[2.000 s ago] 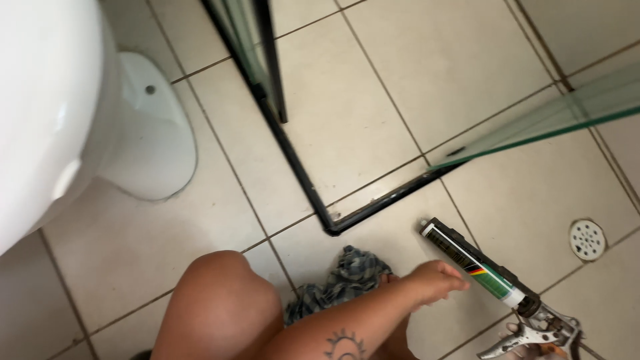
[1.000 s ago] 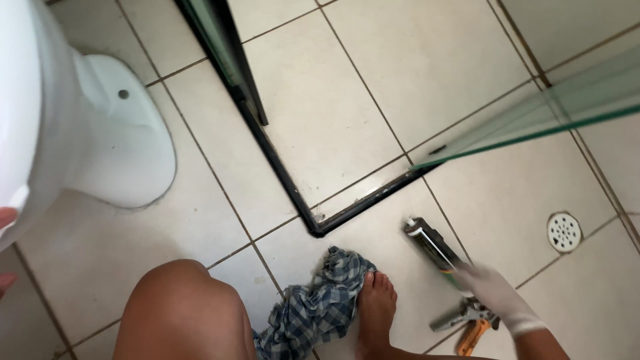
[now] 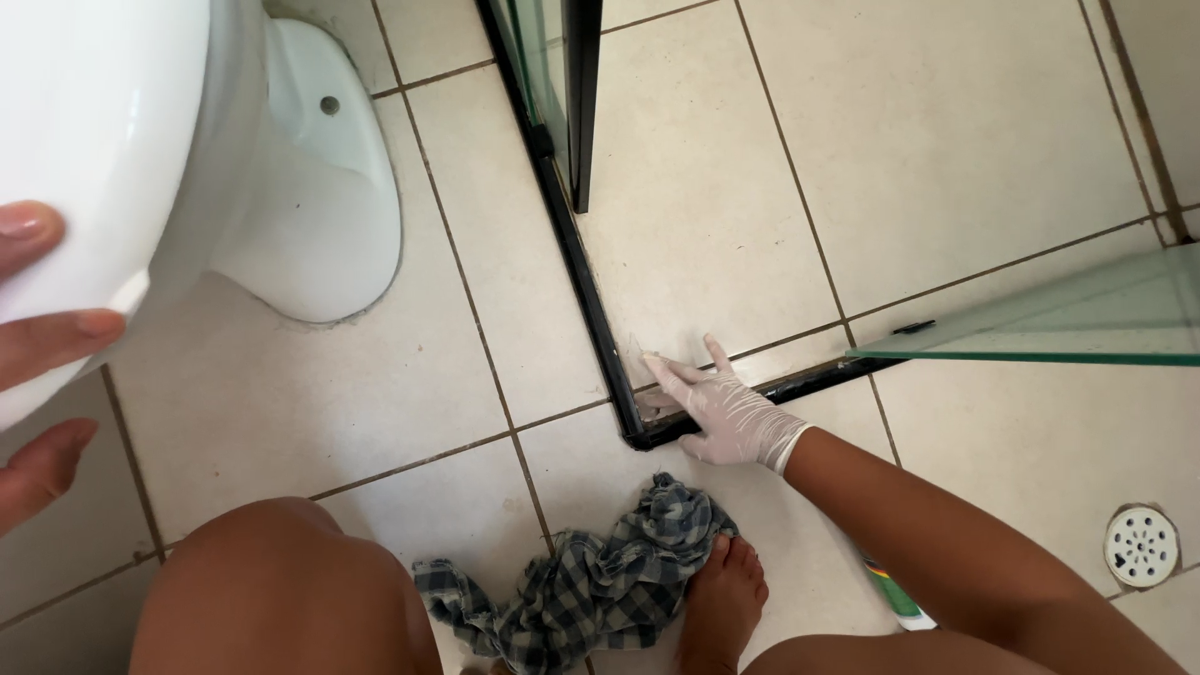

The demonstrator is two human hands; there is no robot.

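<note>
My right hand (image 3: 727, 408), in a thin white glove, reaches over the corner of the black shower frame track (image 3: 640, 433). Its fingers are spread near the floor tiles just inside the corner; nothing is seen in them. At the left edge my bare left hand (image 3: 42, 328) rests its fingers against the white toilet bowl (image 3: 103, 169), fingers apart. A checked cloth (image 3: 600, 581) lies bunched on the floor beside my foot. The sealant cartridge (image 3: 895, 595) lies mostly hidden under my right forearm and leg.
A glass panel (image 3: 1050, 319) stands over the track's right part. Another black-edged glass panel (image 3: 562, 94) rises along the left track. A round floor drain (image 3: 1141, 547) is at the right. My knee (image 3: 281, 581) takes up the lower left.
My right hand has moved from the sealant gun, up and left to the track corner. The left hand, only just in view one second ago, now shows more fully at the toilet.
</note>
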